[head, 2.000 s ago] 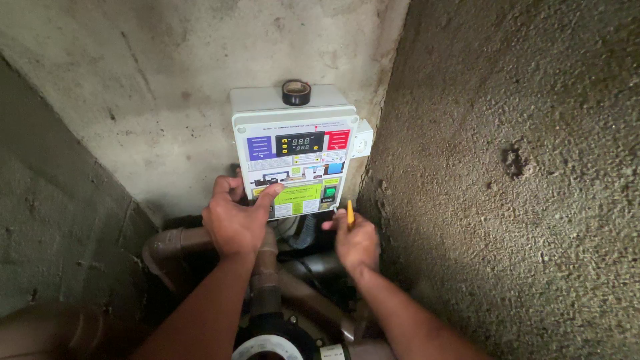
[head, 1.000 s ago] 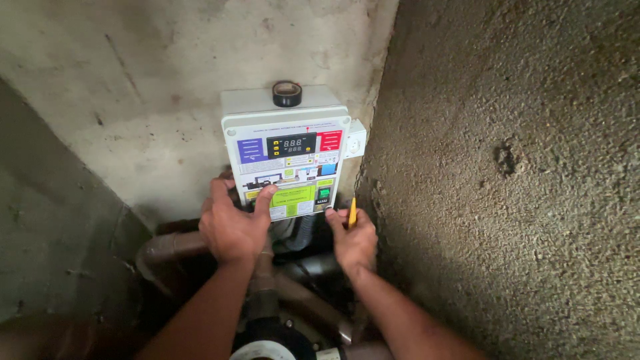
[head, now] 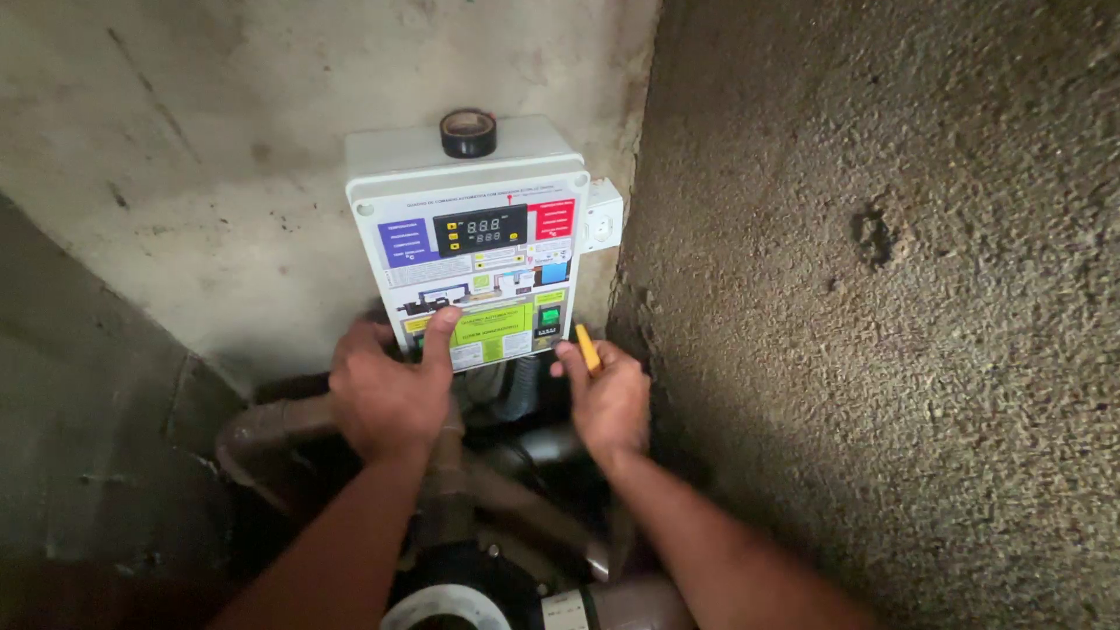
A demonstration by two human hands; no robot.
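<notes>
A white plastic control box [head: 490,280] with a digital display [head: 481,230] and a printed front cover is on the concrete wall. My left hand [head: 389,385] grips the lower left of the cover, its thumb on the front and its fingers behind the edge. At the lower right corner, my right hand [head: 608,394] has thumb and fingertips at the cover's edge and holds a small tool with a yellow handle [head: 588,350]; the rest of the tool is hidden. A roll of black electrical tape [head: 468,134] rests on top of the box.
A white power socket [head: 602,219] adjoins the box's right side. Brown pipes [head: 280,429] and a corrugated conduit [head: 521,389] run below. A black fitting with a white ring [head: 446,608] is at the bottom. A rough wall [head: 875,350] stands close on the right.
</notes>
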